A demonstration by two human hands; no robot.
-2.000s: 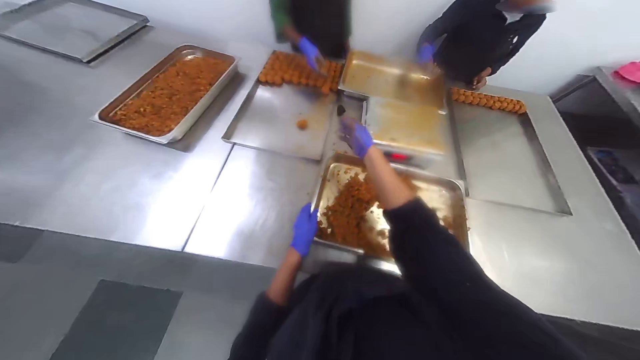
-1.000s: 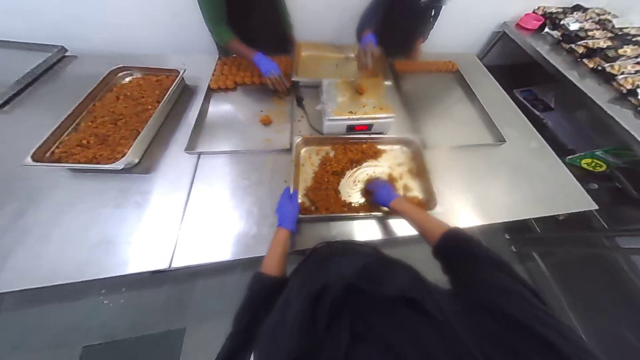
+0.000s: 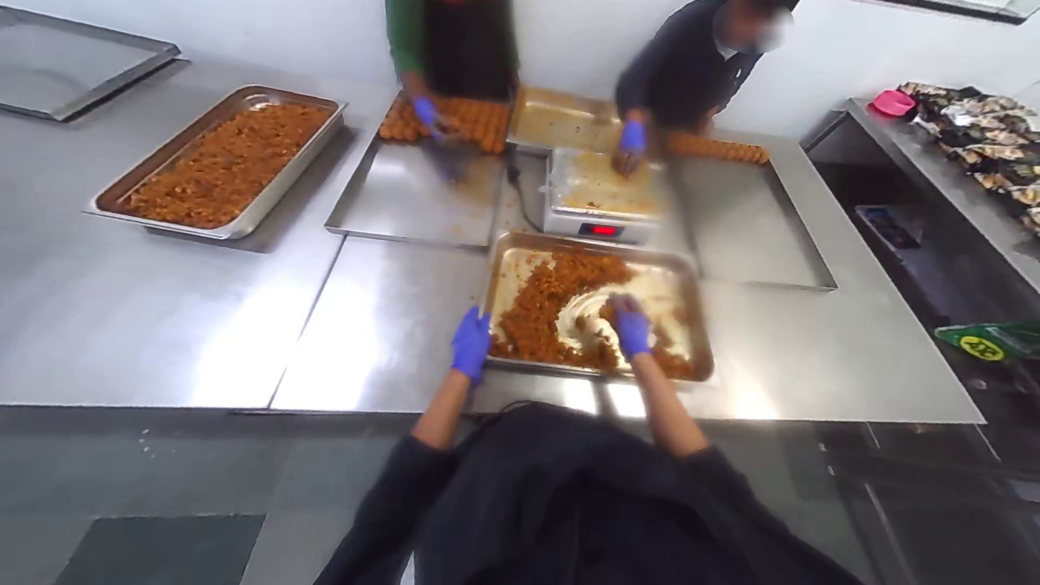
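Note:
In front of me lies a metal tray [image 3: 704,325] with a crumbly brown mixture [image 3: 540,313] and a pale smear on its bottom. My left hand [image 3: 471,344], in a blue glove, is at the tray's left edge near the front corner; whether its fingers grip the rim is unclear. Inside the tray, right of the middle, my right hand [image 3: 630,325], gloved too, touches the mixture; its fingers are blurred, and what they hold cannot be told. Just behind the tray stands a digital scale [image 3: 601,230] with a lit red display and a greasy platform.
A deep pan [image 3: 329,134] of brown mixture stands at the left. Shallow trays [image 3: 414,236] [image 3: 800,284] with rows of brown balls flank the scale, and another pan [image 3: 532,146] lies behind it. Two people work across the table, their gloved hands [image 3: 426,114] [image 3: 632,146] over there.
Two seconds ago my right hand was beside the scale; a second ago it was down in the tray, where it remains. The ball on the left shallow tray no longer shows. The view has shifted.

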